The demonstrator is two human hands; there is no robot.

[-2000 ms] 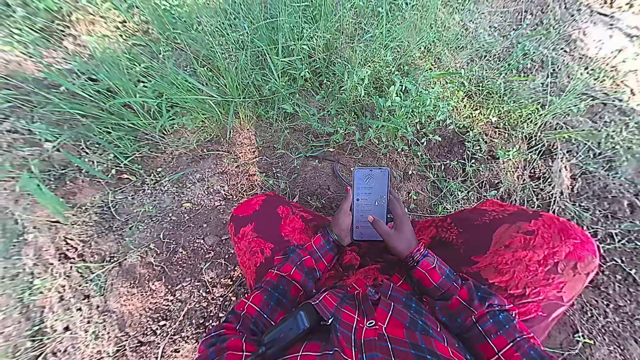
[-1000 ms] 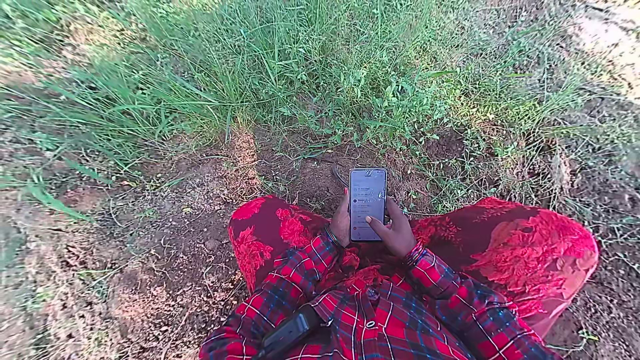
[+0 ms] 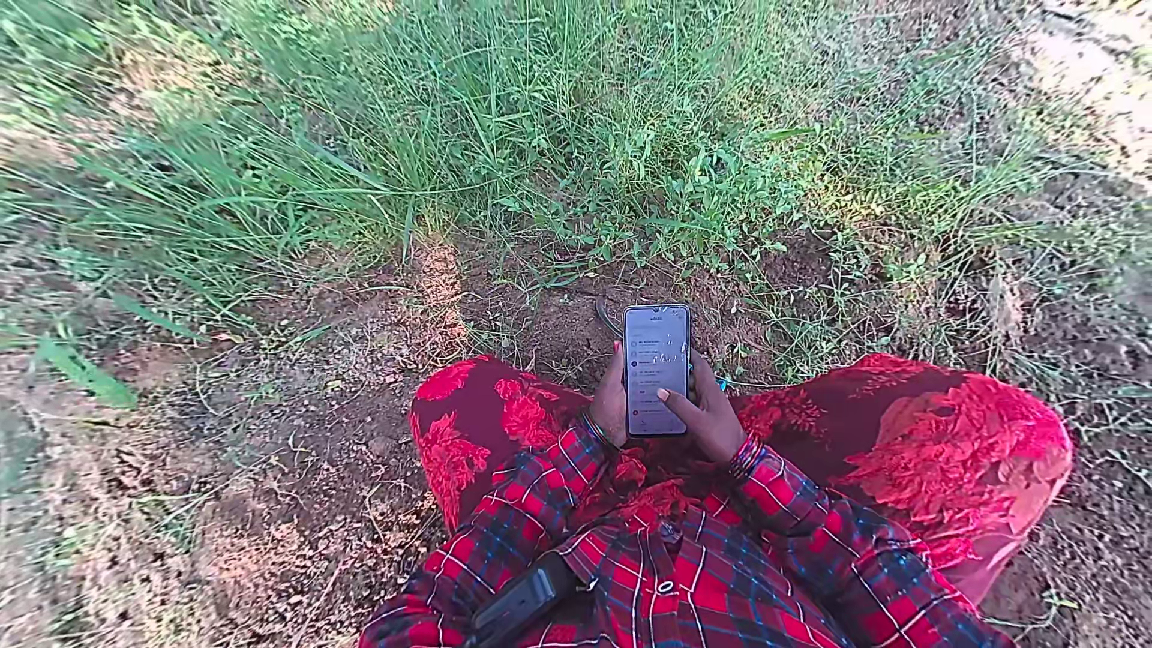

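A smartphone (image 3: 656,371) with a lit screen stands upright in the view, held between both hands above my lap. My left hand (image 3: 611,400) grips its left edge, with the fingers mostly hidden behind it. Around the right edge is my right hand (image 3: 709,409), its thumb lying on the lower part of the screen. The screen shows a list and bears writing. Bangles circle both wrists at the cuffs of a red and blue plaid shirt.
My crossed legs wear red patterned cloth (image 3: 945,441). A black device (image 3: 524,601) lies against the shirt at the lower left. A thin curved dark object (image 3: 605,315) is on the soil behind the phone. Green grass (image 3: 540,135) grows ahead, with bare soil (image 3: 297,432) at the left.
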